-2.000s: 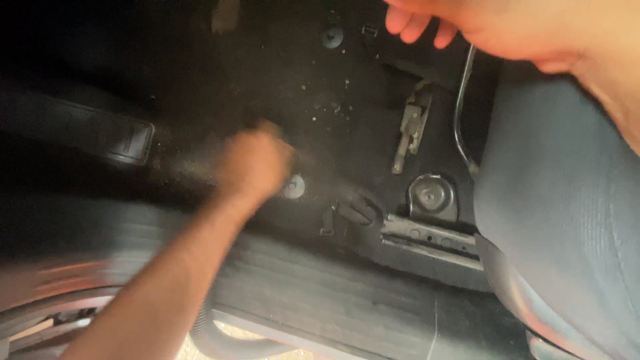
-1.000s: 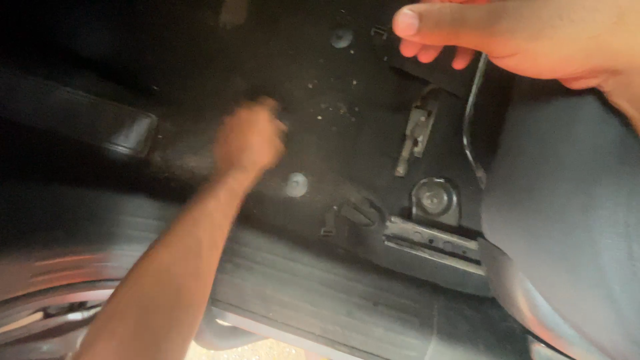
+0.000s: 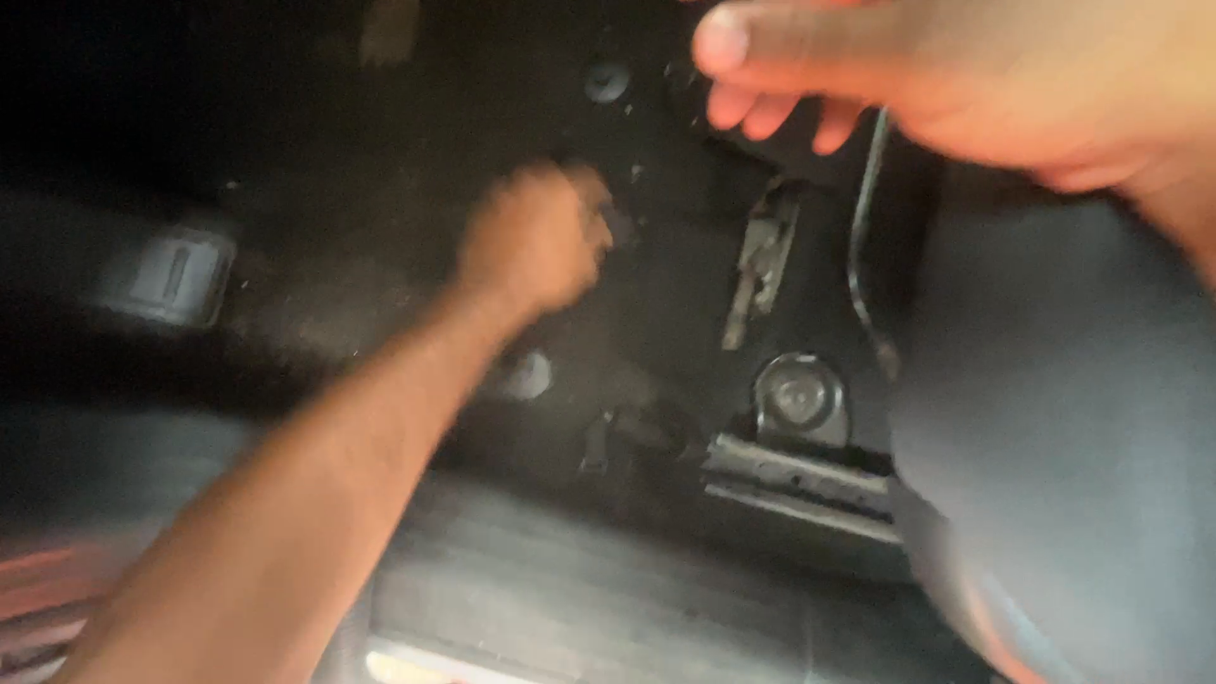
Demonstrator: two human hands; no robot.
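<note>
My left hand (image 3: pixel 537 237) reaches in from the lower left over the dark carpeted floor of a vehicle (image 3: pixel 427 171), its fingers curled. It is blurred, and whether anything small is in its grip is not visible. A round grey fastener (image 3: pixel 528 375) lies just below the wrist, and another round fastener (image 3: pixel 606 83) is above and to the right. From the upper right comes my right hand (image 3: pixel 807 66), thumb and fingers apart, holding nothing visible. It hovers near the top of a bent metal rod (image 3: pixel 866 218), in front of the grey seat (image 3: pixel 1054 399).
A metal seat rail (image 3: pixel 803 484) and a round metal mount (image 3: pixel 800 394) stick up beside the seat. Above them is a metal bracket (image 3: pixel 762 261). The door sill trim (image 3: pixel 608 579) runs along the bottom. At left is a rectangular plastic piece (image 3: pixel 180 275). Light specks dot the carpet.
My left hand has moved right across the carpet, relative to the lower round fastener. My right hand stays raised at the upper right.
</note>
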